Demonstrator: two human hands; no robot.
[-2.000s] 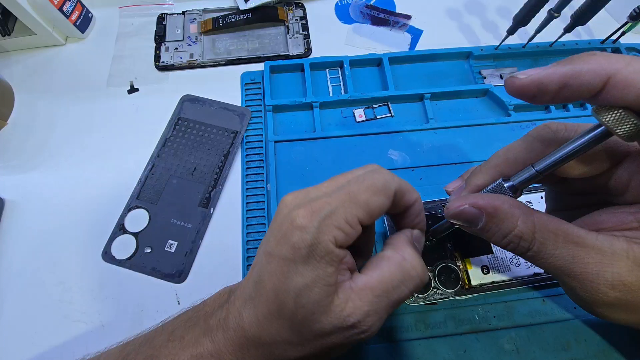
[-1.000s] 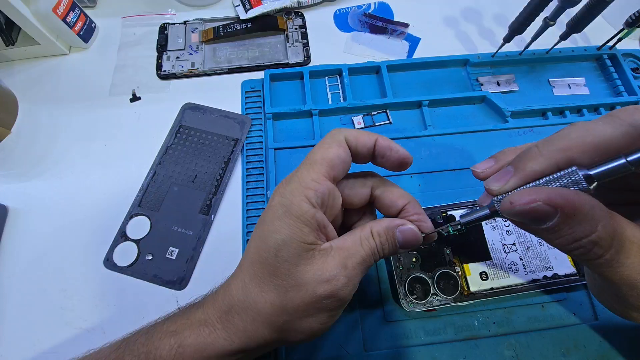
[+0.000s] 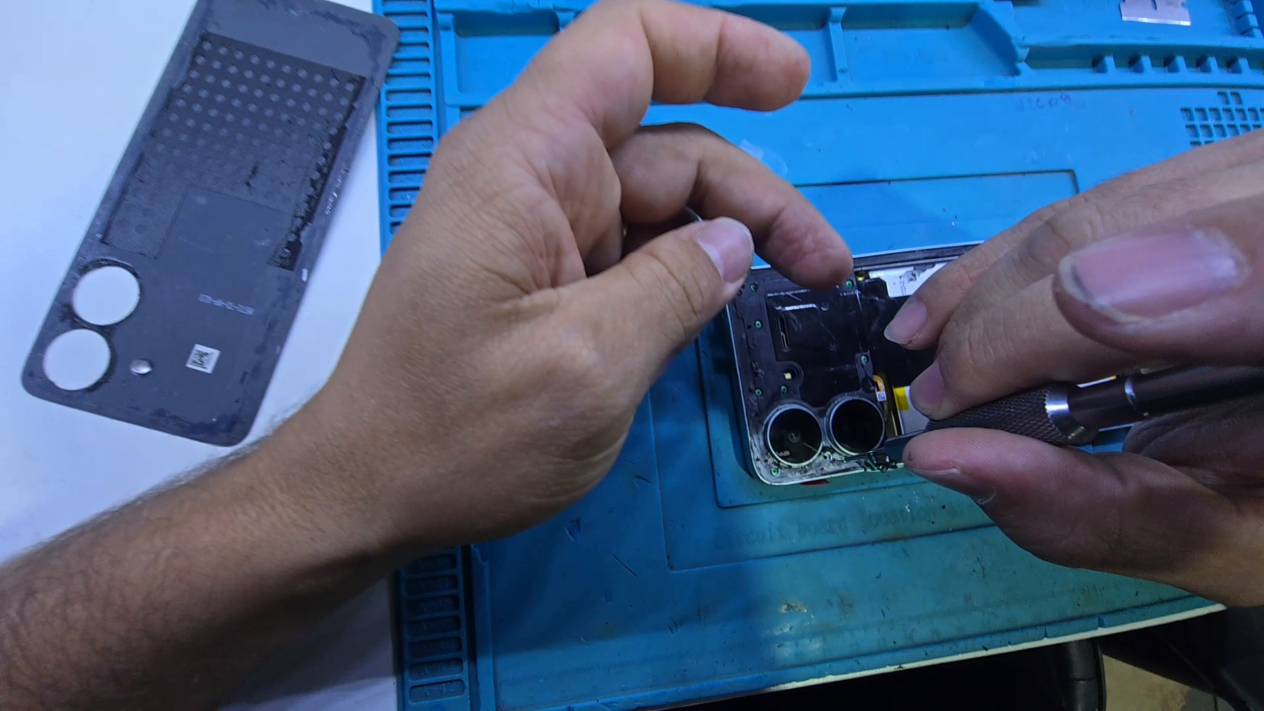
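Observation:
An opened smartphone [image 3: 820,370] lies on a blue silicone repair mat [image 3: 612,612], its black inner cover and two round camera rings showing. My left hand [image 3: 583,286] is over the phone's left end, thumb and index fingertips near its upper edge; whether something thin is between them cannot be told. My right hand [image 3: 1076,336] grips a knurled precision tool [image 3: 1017,415], probably a screwdriver, whose front end points at the phone's lower edge beside the right camera ring. The right hand covers much of the phone's battery end.
A detached grey phone back cover [image 3: 217,217] with two round camera holes lies on the white table [image 3: 59,533], left of the mat. Moulded compartments [image 3: 918,35] run along the mat's far side. A metal blade [image 3: 1155,10] lies at the far right.
My right hand has brought the tool down from the phone's upper edge to its lower edge beside the cameras. The view has moved closer.

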